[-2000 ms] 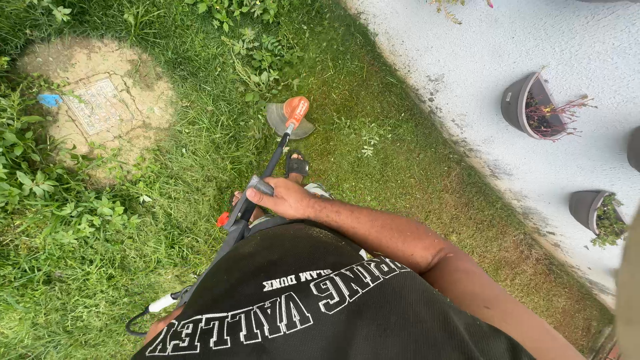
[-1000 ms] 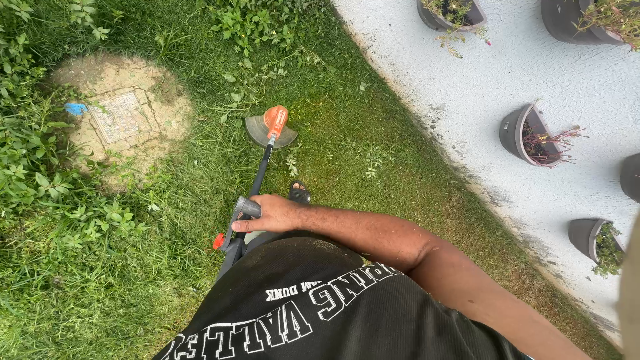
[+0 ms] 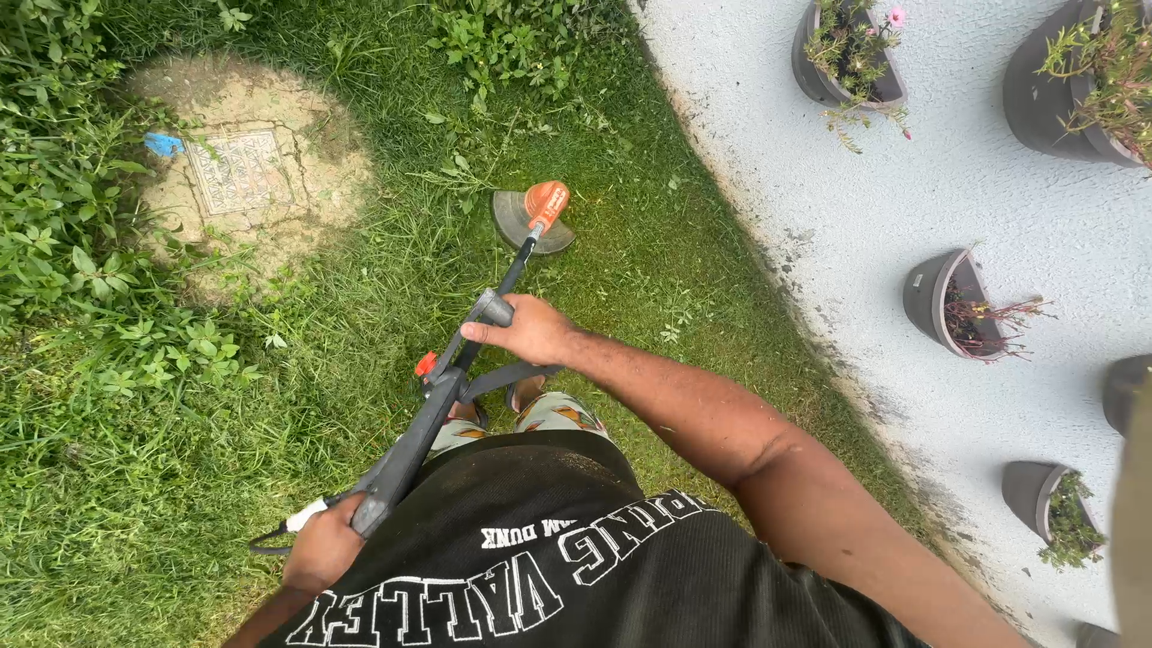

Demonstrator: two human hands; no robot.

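Observation:
A corded string trimmer slants across the front of my body. Its orange motor head and curved guard rest low over the grass, up ahead. My right hand is closed around the grey front handle, thumb to the left. Lower left, my left hand wraps the rear end of the grey body, partly hidden by it. A white plug with a black cord shows beside that hand. A red-orange knob sits on the trimmer's left side.
Grass and leafy weeds spread on the left around a bare round patch with a square cover and a blue scrap. On the right stands a white wall bearing several planters. My feet are just below the trimmer shaft.
The trimmer head has moved left relative to the square cover and wall. My left hand, out of view one second ago, now shows on the rear end. My right hand has kept hold.

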